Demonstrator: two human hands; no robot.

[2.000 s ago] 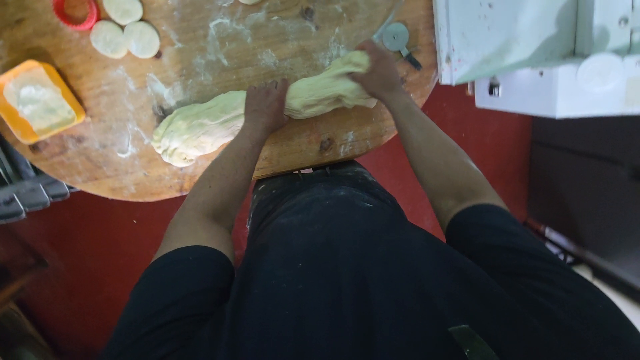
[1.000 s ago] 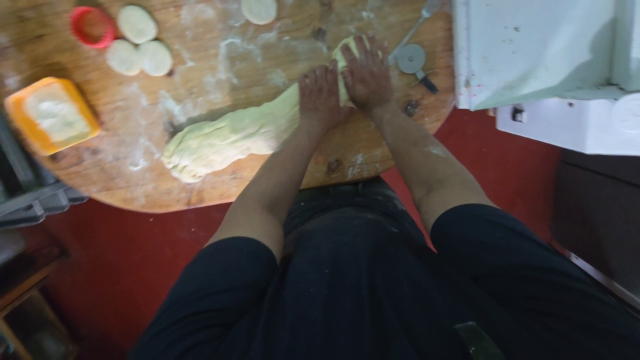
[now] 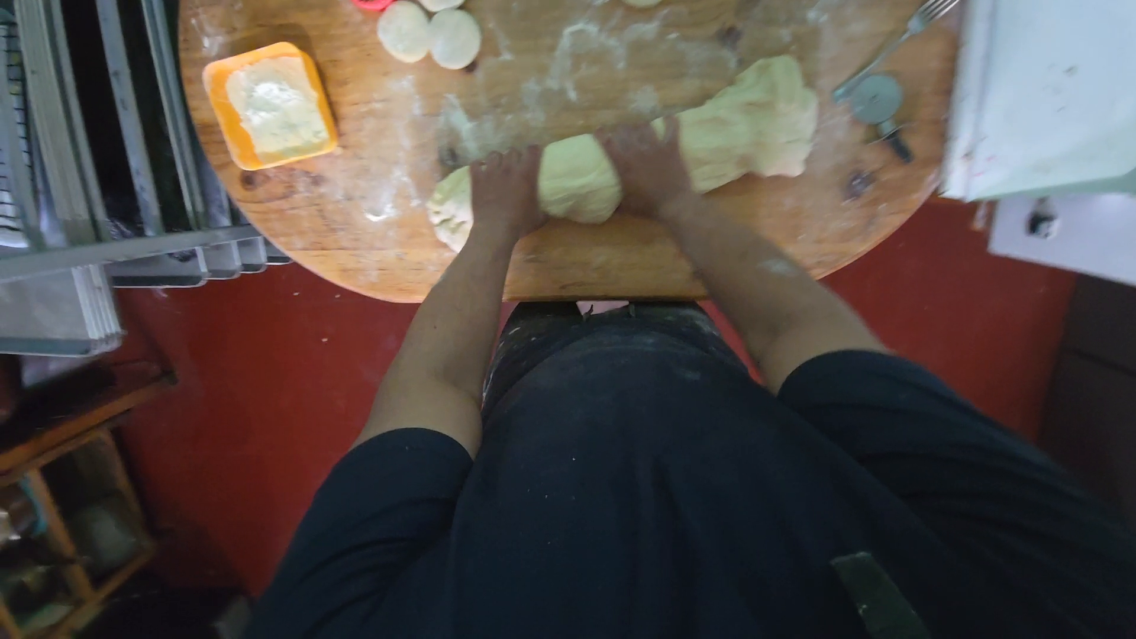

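Note:
A long, thick roll of pale dough [image 3: 579, 179] lies across the floured round wooden table [image 3: 612, 262] near its front edge. My left hand [image 3: 507, 191] is wrapped over the dough close to its left end, fingers curled onto the far side. My right hand [image 3: 646, 167] grips it around the middle, and a bulge of dough shows between the two hands. Beyond my right hand the dough widens and runs up to the right. The undersides of both hands are hidden.
An orange tray of flour [image 3: 330, 133] sits at the left, dough discs [image 3: 455, 39] beside a red ring cutter [image 3: 373, 3] at the top. A fork [image 3: 887, 51] and a pizza cutter [image 3: 877, 98] lie at the right. Metal trays [image 3: 133, 244] stand left of the table, a white appliance [image 3: 1043, 106] right.
Both hands have moved left along the dough from its right end, where they were pressed close together a second ago. They are now spaced apart. The view has shifted.

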